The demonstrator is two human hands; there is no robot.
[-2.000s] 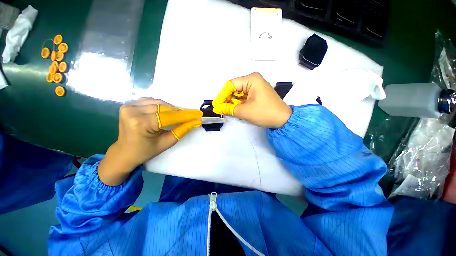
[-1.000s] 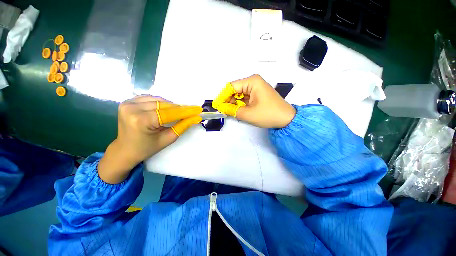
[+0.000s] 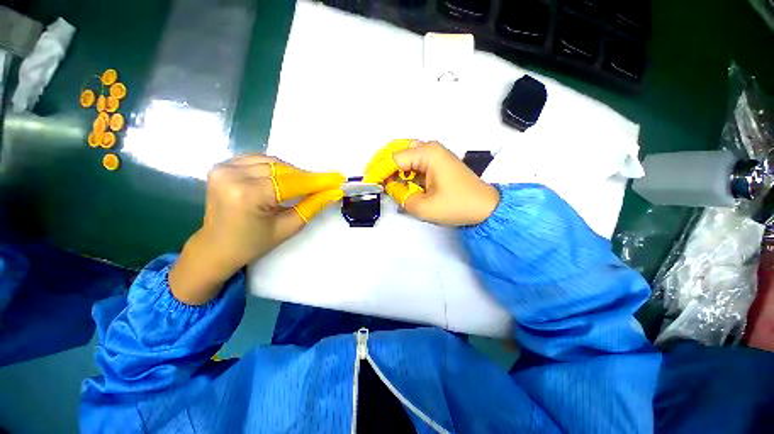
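Observation:
A black glossy watch housing (image 3: 361, 209) lies on the white work sheet (image 3: 339, 269) in front of me. A small pale strip (image 3: 362, 189) spans between my fingertips across the housing's upper part. My left hand (image 3: 255, 203), in yellow-orange finger cots, pinches the strip's left end between thumb and finger. My right hand (image 3: 437, 181), also in finger cots, has its fingertips at the strip's right end. The fingers partly hide the housing's top edge. I cannot tell whether the strip touches the housing.
Another black housing (image 3: 524, 102) and a white card (image 3: 449, 58) lie on the sheet. A cloth (image 3: 556, 151) partly covers a dark part (image 3: 478, 161). A black tray (image 3: 543, 34) is behind. A bottle (image 3: 689, 178) and plastic bags (image 3: 713, 271) are right; spare finger cots (image 3: 103, 119) left.
The view has shifted slightly. My fingertips and the pale strip have moved up relative to the housing, so more of its dark face shows below them.

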